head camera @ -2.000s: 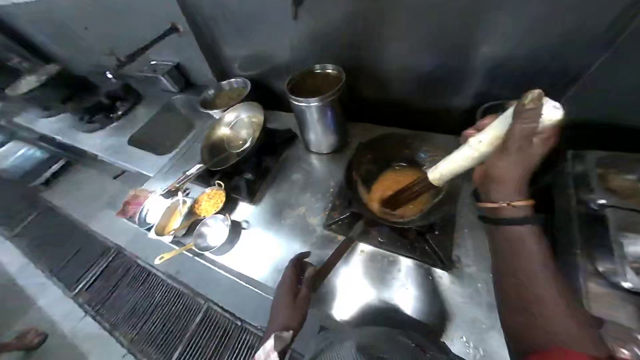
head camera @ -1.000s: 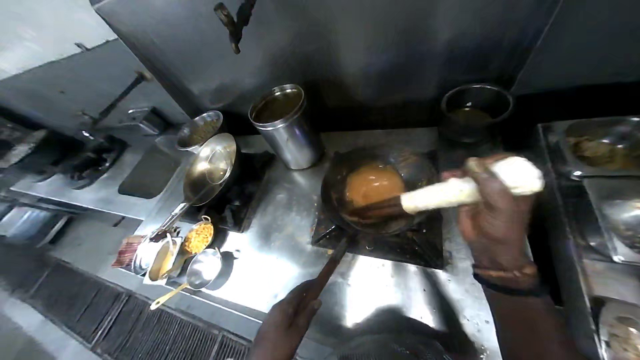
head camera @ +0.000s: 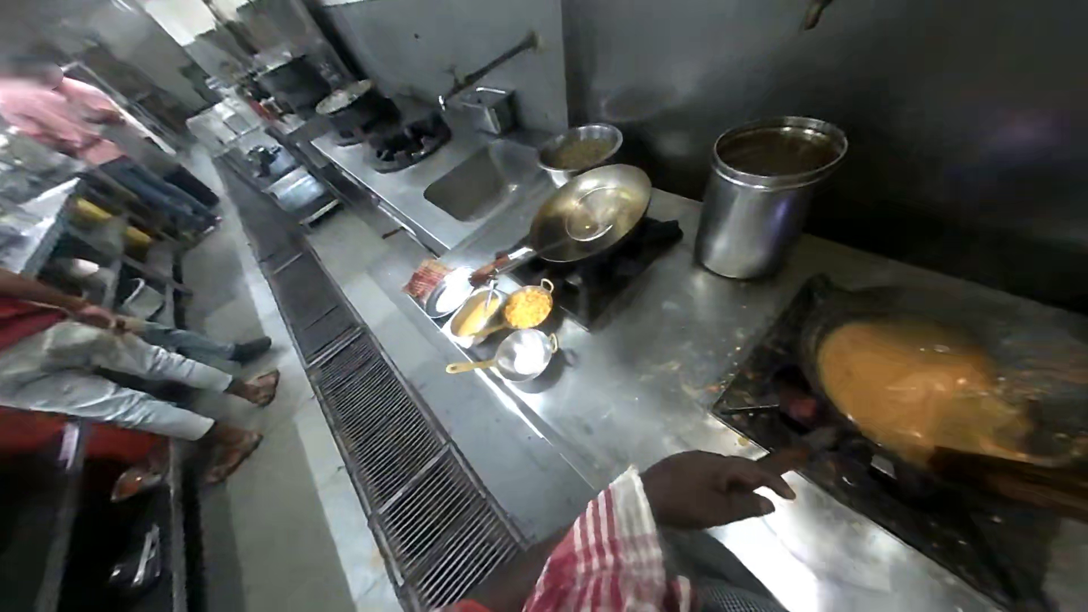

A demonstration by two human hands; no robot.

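Observation:
My left hand [head camera: 714,490] is low in the view, beside the near edge of the wok, its fingertips by the end of a wooden handle [head camera: 786,460]; whether they touch it I cannot tell. A red-and-white checked cloth [head camera: 608,544] lies around my left wrist. Orange-brown sauce [head camera: 914,378] fills the dark wok [head camera: 977,310], which sits on a black burner at the right. A dark wooden tool [head camera: 1011,480] reaches into the sauce from the right edge. My right hand is out of view.
Behind stands a tall steel pot [head camera: 752,221]. Left of it are a steel pan [head camera: 595,212] on a burner, small food bowls [head camera: 527,306] and a small handled pan [head camera: 523,354]. A sink [head camera: 476,183] lies beyond. Floor grating [head camera: 391,433] runs alongside; people [head camera: 93,365] stand at far left.
The view has swung left, bringing the people and the aisle into sight. My right hand, earlier on the white-wrapped end of the wooden tool, has left the view.

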